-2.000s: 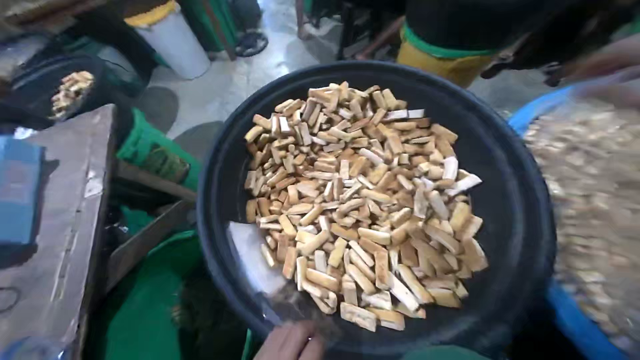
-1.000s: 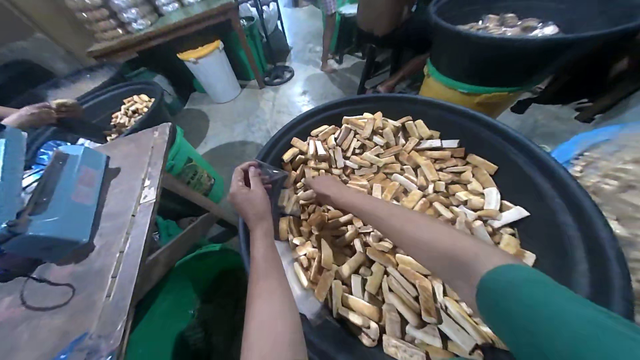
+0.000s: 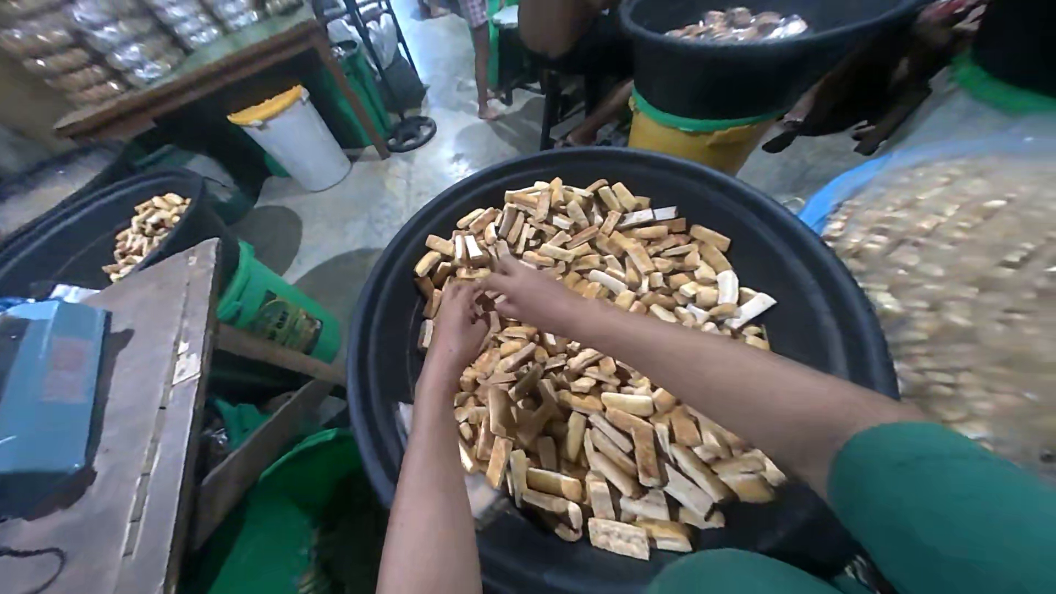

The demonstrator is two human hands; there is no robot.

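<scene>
A wide black plastic tub [image 3: 833, 330] holds a heap of toasted bread sticks [image 3: 610, 445]. Over the heap's left part, my left hand [image 3: 459, 322] and my right hand [image 3: 528, 293] are close together, fingers bent among the bread pieces. Whether either hand grips a piece, or the clear bag seen earlier, cannot be told, since the fingers hide what lies between them. Part of a clear plastic sheet or bag [image 3: 487, 499] lies at the tub's lower left, partly under the bread.
At the left, a blue device [image 3: 54, 388] stands on a wooden table [image 3: 153, 412]. Behind it is another black tub [image 3: 186, 210] with bread. A green bin [image 3: 289, 503] stands below. A blue-rimmed container [image 3: 833, 190] of small pieces is at right; people's legs [image 3: 481, 66] show behind.
My left hand has moved from the tub's left rim in over the bread, beside my right hand. The clear bag at my left hand a second ago no longer shows there.
</scene>
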